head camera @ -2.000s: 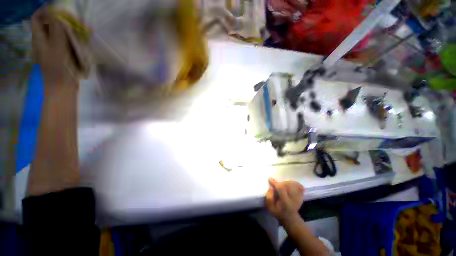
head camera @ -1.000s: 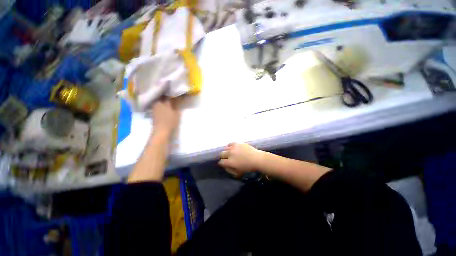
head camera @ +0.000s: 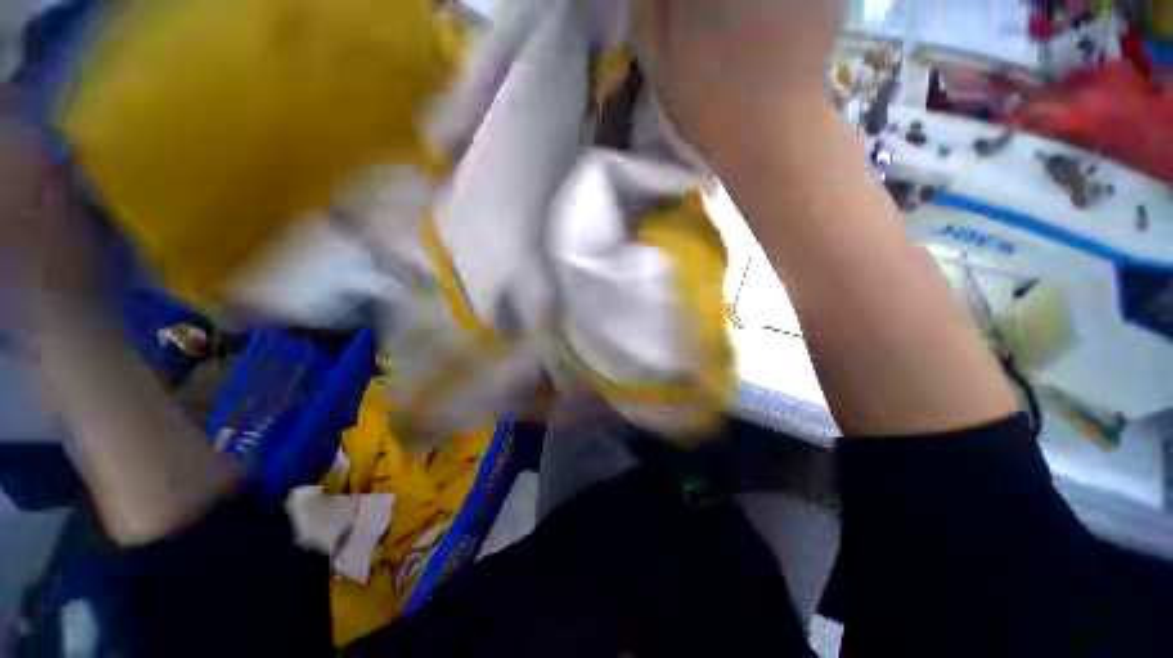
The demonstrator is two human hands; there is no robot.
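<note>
The mustard-yellow garment (head camera: 257,129) with its pale inner side is raised in front of me, blurred by motion, over my lap and the left side. Its pale part with yellow seam strips hangs in the middle. My right hand (head camera: 733,52) is at the top, cut off by the frame's edge, and holds the garment's upper part; its fingers are mostly hidden. My left hand (head camera: 39,212) is at the far left beside the yellow fabric, very blurred, so its grip cannot be made out.
A blue basket (head camera: 470,521) with yellow pieces and white scraps stands low on the left. The white sewing machine (head camera: 991,238) lies right of my right forearm, above the table (head camera: 778,386). Shears, partly hidden, and small snips (head camera: 1083,418) lie on the right. Red fabric (head camera: 1106,116) is behind.
The garment has moved from the table up close in front of me. My right hand has risen from the table's front edge to the garment. My left hand has moved to the far left.
</note>
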